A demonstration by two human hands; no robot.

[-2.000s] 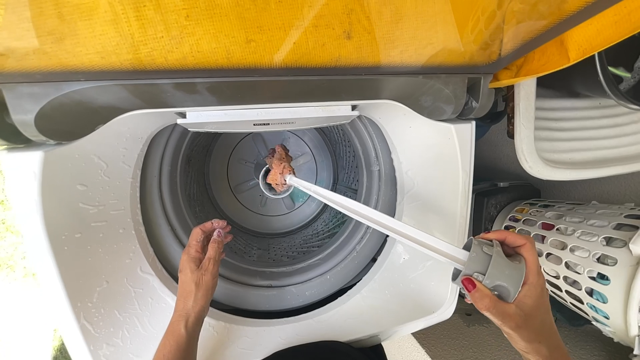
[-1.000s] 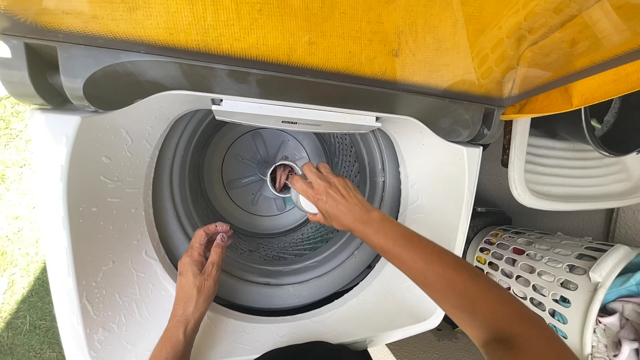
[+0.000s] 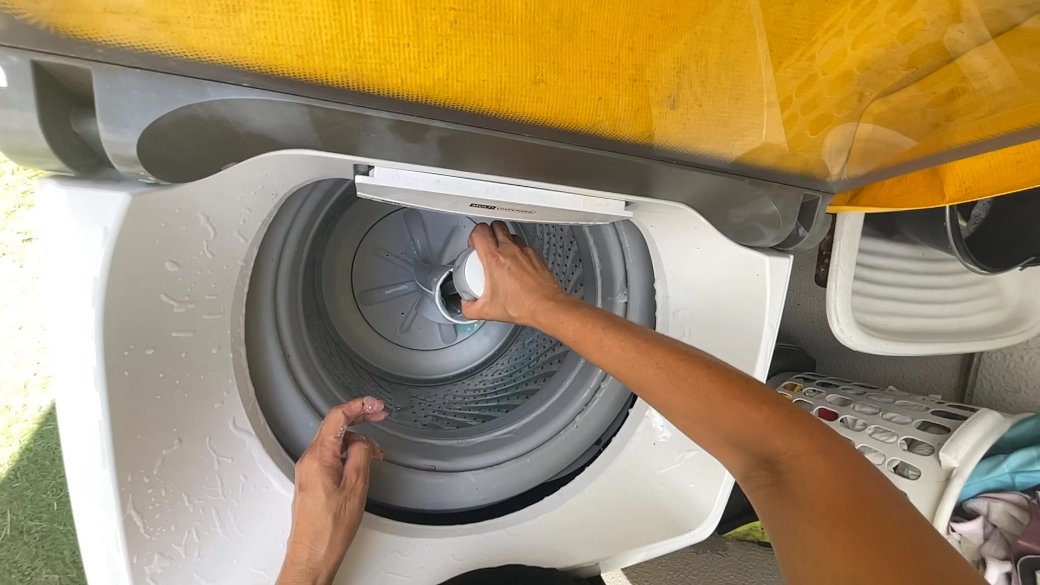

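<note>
Inside the tub of a top-load washing machine (image 3: 187, 341), my right hand (image 3: 516, 276) grips a round white and grey cap (image 3: 470, 275). It holds the cap at the open top of the grey agitator post (image 3: 443, 296), a little to the right of the opening. Ridges fan out over the round plate (image 3: 394, 276) at the tub's bottom. My left hand (image 3: 333, 479) is over the tub's near left rim, its thumb and fingers apart and wet, with nothing in them. The cap's far side is hidden by my right fingers.
A white dispenser (image 3: 496, 195) crosses the tub's back edge. The raised lid (image 3: 406, 65) shows yellow fabric behind it. To the right are a white basin (image 3: 934, 292), a black bucket (image 3: 999, 236) and a white laundry basket (image 3: 886, 422) with clothes. Grass (image 3: 36, 504) lies at the left.
Two seconds ago my right hand held the grey cap end of a long white stick, with a brown clump at its far end over the post. The hand has since moved into the tub, to the post.
</note>
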